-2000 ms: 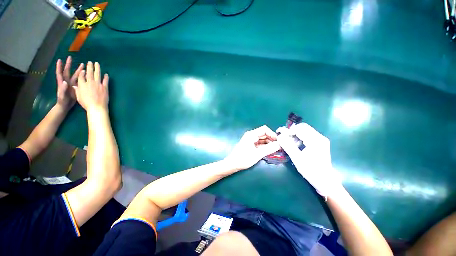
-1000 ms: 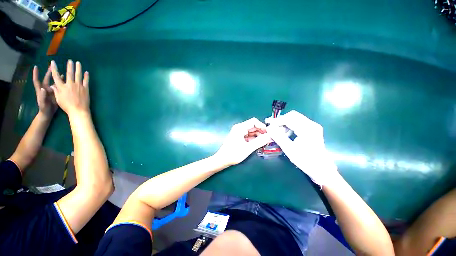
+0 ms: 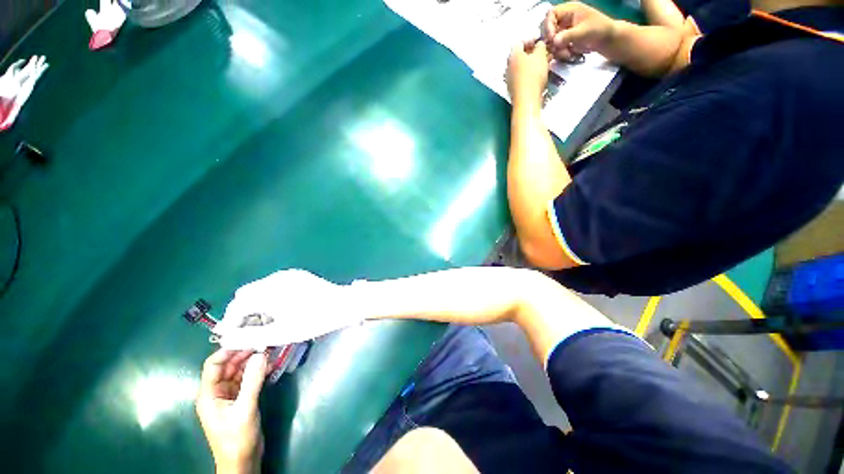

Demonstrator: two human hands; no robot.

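A small wire harness is held low over the green mat at the left. Its black connector housing [image 3: 198,313] sticks out up and to the left, past my fingers, on short coloured wires. The other end, with red wires [image 3: 281,359], shows below my right hand. My right hand [image 3: 278,310], in a white glove, is closed over the middle of the harness from above. My left hand [image 3: 231,389] grips it from below, with thumb and fingers close to the right hand. The part between my hands is hidden.
A person [image 3: 685,176] in a dark shirt sits at the right, hands over white sheets [image 3: 463,32]. White-and-red gloves [image 3: 17,88] lie at the far left. A clear round item [image 3: 162,9] and a black cord [image 3: 14,245] are on the mat. A metal-legged frame [image 3: 717,356] stands at the lower right.
The view has swung to the right, so the left neighbour is out of the picture and the right one shows. Both my hands still hold the harness, now at the left of the picture.
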